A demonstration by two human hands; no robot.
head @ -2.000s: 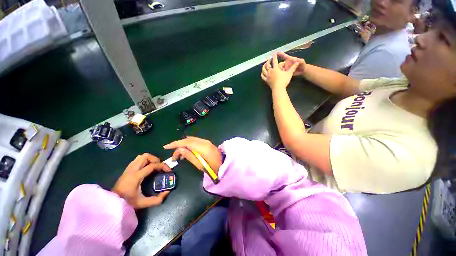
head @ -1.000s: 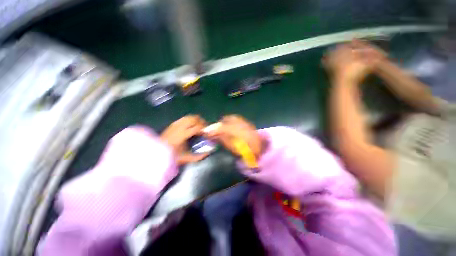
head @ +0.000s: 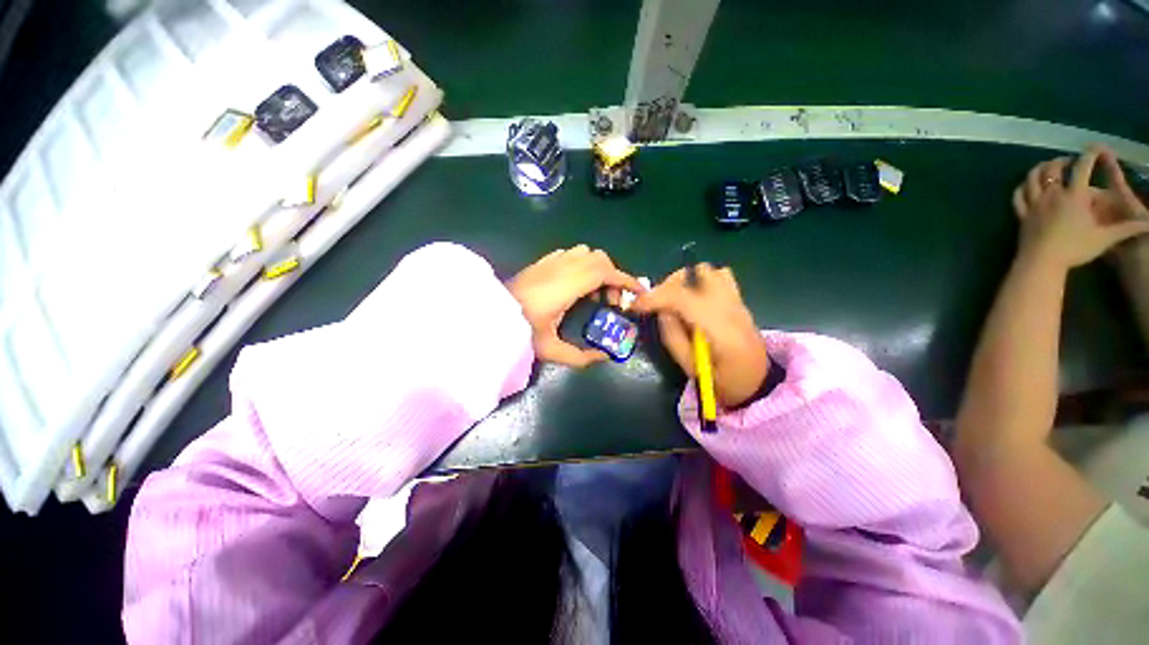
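Note:
My left hand point(head: 563, 305) holds a dark watch unit with a lit screen point(head: 610, 333) between thumb and fingers, low over the bench. My right hand point(head: 716, 330) holds a yellow pen point(head: 703, 376), its dark tip pointing away from me. My right thumb and finger touch a small white label point(head: 634, 292) beside the unit, next to my left fingertips. Several dark watch units point(head: 780, 193) lie in a row beyond my right hand, with a pale tag point(head: 890, 176) at the row's right end.
Stacked white trays point(head: 164, 139) with dark units point(head: 286, 112) and yellow tape stand at the left. A clear shiny item point(head: 536, 158) and a yellow-tagged unit point(head: 615, 165) lie near the post point(head: 669, 63). Another person's hands point(head: 1079, 208) are at the right.
The view has swung left and down, so the bench things appear further right and more of the trays shows. My hands still hold the unit, label and pen.

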